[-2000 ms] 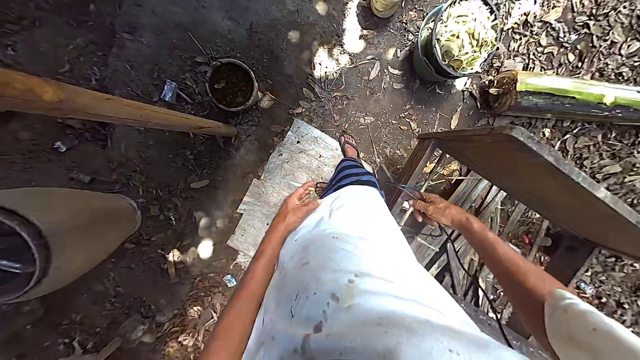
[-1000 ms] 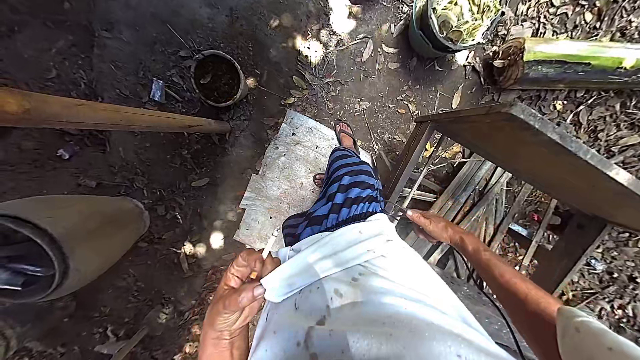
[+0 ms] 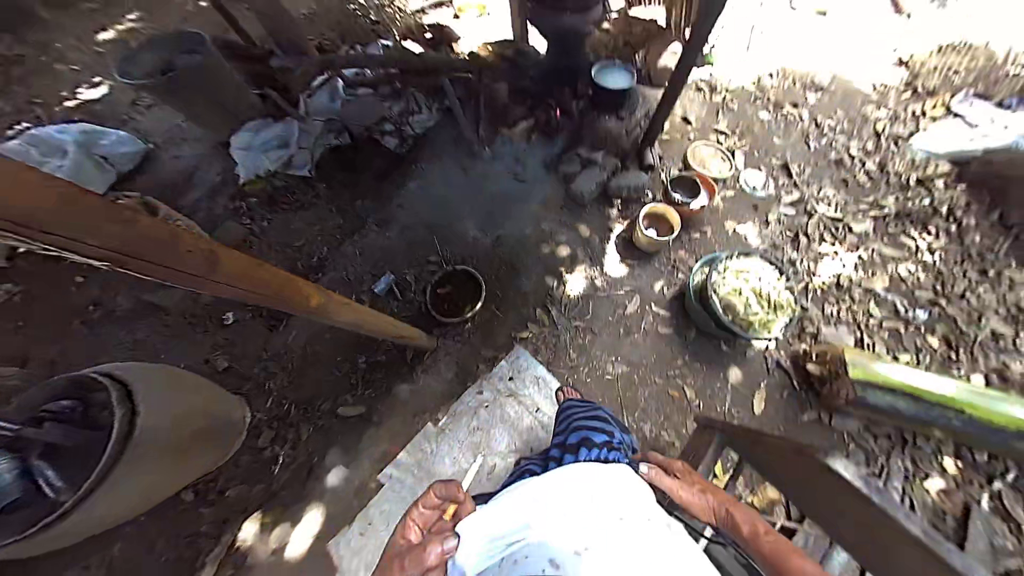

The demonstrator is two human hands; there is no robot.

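Observation:
A cigarette [image 3: 463,485] is pinched between the fingers of my left hand [image 3: 422,528], near the hem of a white shirt [image 3: 576,520]. My right hand [image 3: 680,484] rests by the other side of the shirt, against the blue-and-black striped cloth [image 3: 588,432] over my legs; whether its fingers hold anything is hard to tell. Dark cords run beneath that wrist. Under my feet lies a flattened pale sack or sheet [image 3: 480,416], and the toes of one foot show at its edge.
A wooden post [image 3: 320,304] slants in from the left above a large container [image 3: 176,440]. Ahead are a small pot [image 3: 455,294], a bucket of pale shreds [image 3: 752,294], bowls and a smoking hearth with a pot [image 3: 614,76]. At right are a green stalk [image 3: 936,388] and a wooden bench [image 3: 840,488].
The view has tilted up toward the hearth. My left hand has let go of the lifted shirt hem, which now hangs down. My right hand lies closer against the shirt.

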